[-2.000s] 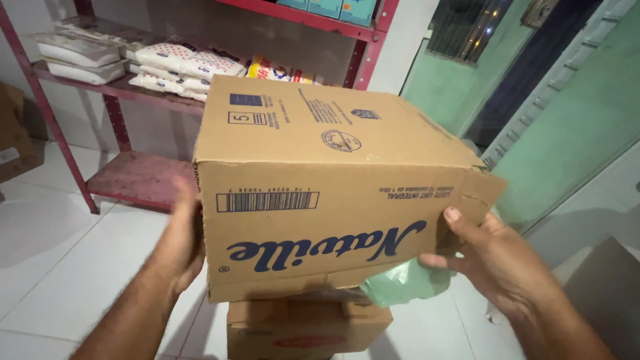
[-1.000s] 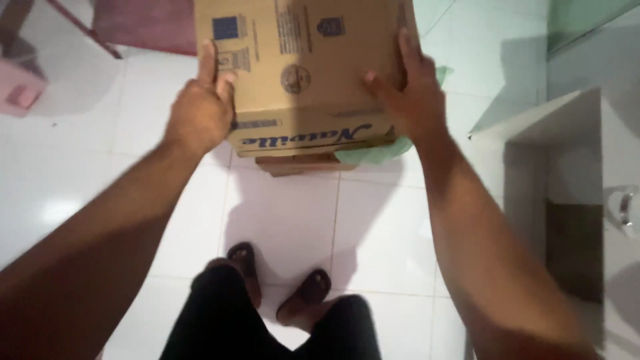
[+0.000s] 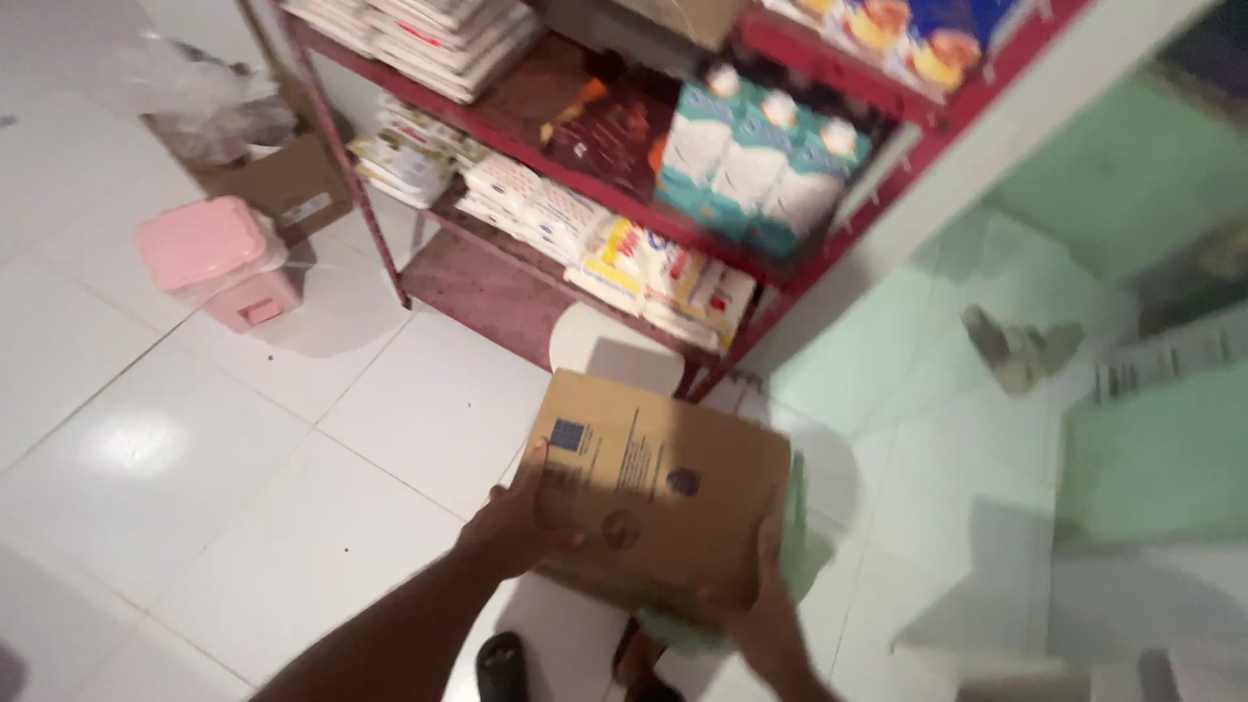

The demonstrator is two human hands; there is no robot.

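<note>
Both of my hands are on a brown cardboard box (image 3: 673, 468) with printed marks, low in the middle of the view. My left hand (image 3: 517, 522) presses its left edge, thumb and fingers spread over the corner. At the lower right corner, my right hand (image 3: 756, 595) grips the box from the side. Pale green plastic (image 3: 804, 546) shows along the right and lower edges of the box. What lies beneath the box is mostly hidden.
A red metal shelf (image 3: 546, 161) with packaged goods stands ahead, a white rounded object (image 3: 614, 356) at its foot. Left are a pink lidded bin (image 3: 210, 249) and a flattened cardboard box (image 3: 288, 190). My sandalled feet (image 3: 502, 668) are below.
The view has swung, bringing the shelf and pink bin into sight. Both hands remain on the box; the large lettered side seen earlier is no longer visible.
</note>
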